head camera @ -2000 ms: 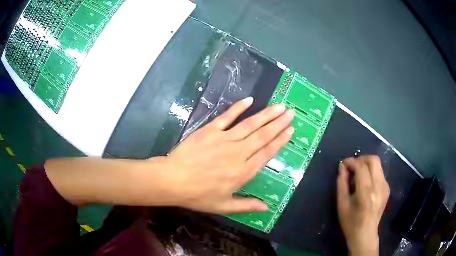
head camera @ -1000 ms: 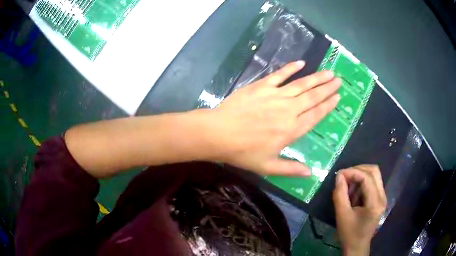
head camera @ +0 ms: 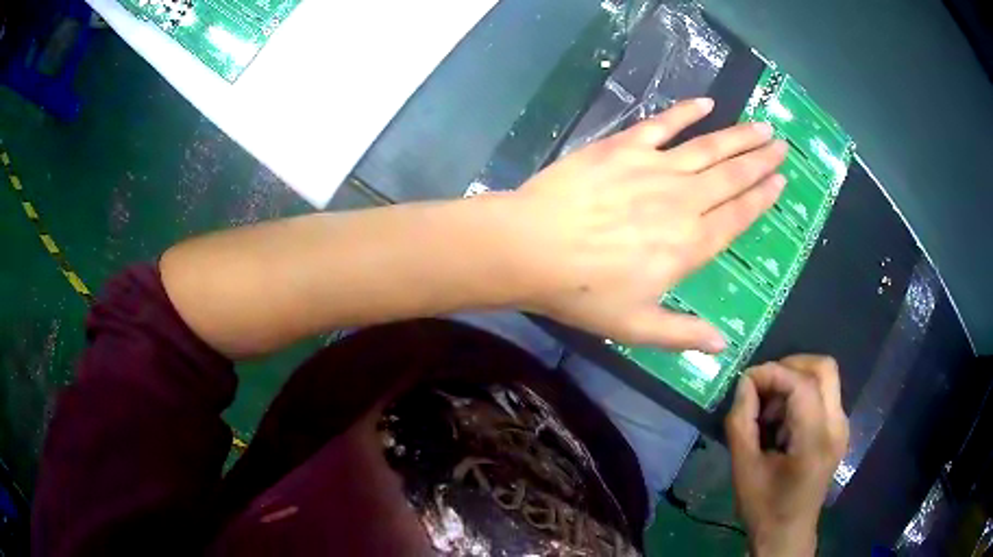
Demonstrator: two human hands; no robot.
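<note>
A green PCB panel (head camera: 775, 239) lies on the black mat (head camera: 844, 285). My left hand (head camera: 642, 223) lies flat over the panel's left side with fingers spread, holding nothing, and hides part of it. My right hand (head camera: 789, 419) is at the panel's near right edge, over the mat. Its thumb and index finger are pinched together; whether a small part is between the fingertips cannot be told. A few small components (head camera: 884, 280) lie loose on the mat to the right of the panel.
Another green PCB panel (head camera: 231, 31) lies on a white sheet (head camera: 327, 93) at the upper left. Wrinkled clear film (head camera: 642, 76) is left of the panel, and a clear strip (head camera: 887, 381) is at the right. A grey-green surface (head camera: 887, 98) lies beyond the mat.
The view has shifted, so the panel and mat appear farther right and higher. My left hand stays flat on the panel. My right hand has come from near the loose components to the panel's near right edge.
</note>
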